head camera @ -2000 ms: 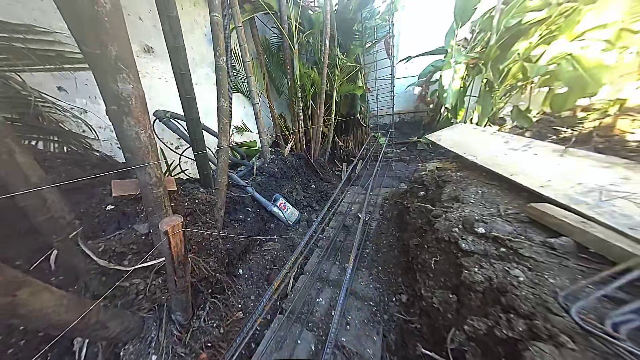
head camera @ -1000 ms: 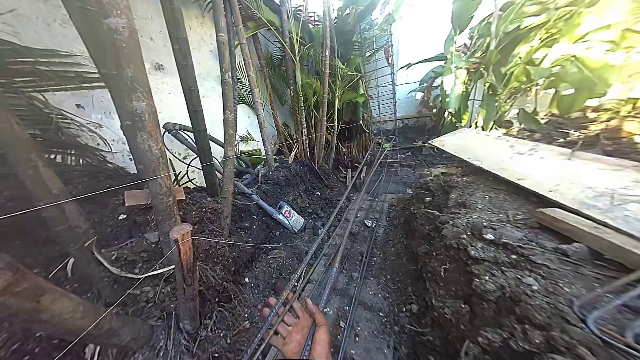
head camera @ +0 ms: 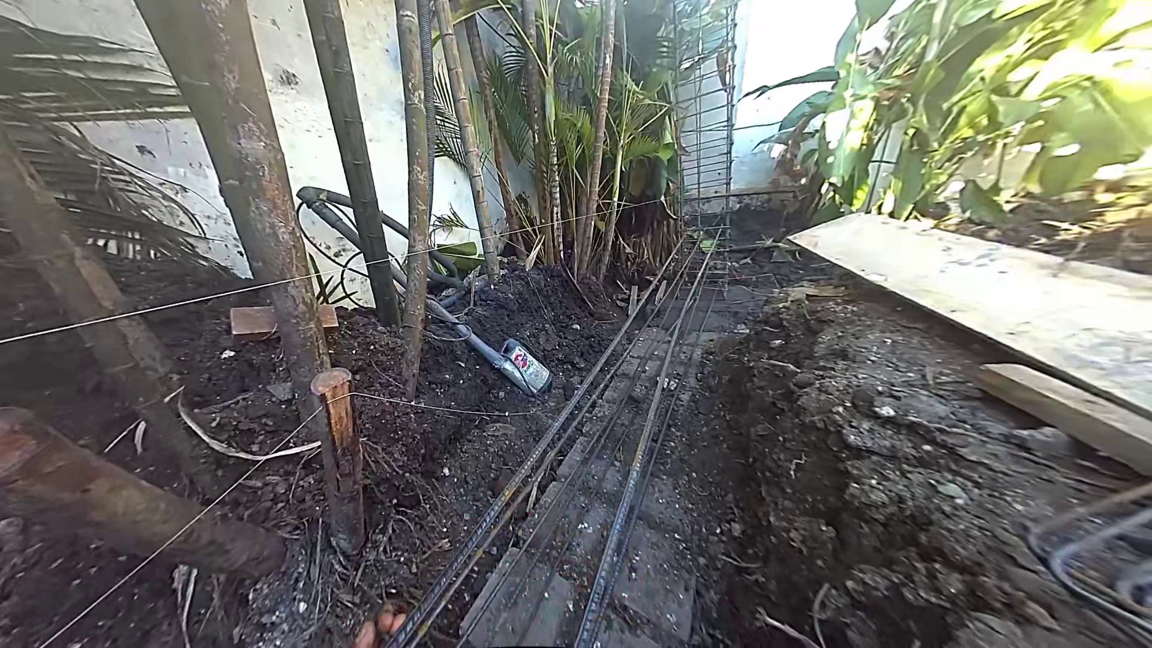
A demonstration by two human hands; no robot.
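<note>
Only a few fingertips of my left hand (head camera: 382,625) show at the bottom edge, close against the left side of the long steel reinforcing bars (head camera: 504,499). The rest of that hand is cut off, so its hold is unclear. My right hand is out of view. The bars run lengthwise along the trench to the far end, with another pair of bars (head camera: 630,490) a little to the right. Beneath them lie grey slabs or blocks (head camera: 652,558). An upright rebar cage (head camera: 706,117) stands at the far end.
A wooden stake (head camera: 340,459) with string tied to it stands left of the bars, near tree trunks (head camera: 261,180). A labelled plastic bottle (head camera: 525,367) sits at a grey pipe. On the right are a broad board (head camera: 981,279), a timber piece (head camera: 1071,414) and bent metal rods (head camera: 1098,558).
A hand absent two seconds ago reached onto the bars one second ago. It has since moved left and down to the frame's edge, and the bars now lie farther apart.
</note>
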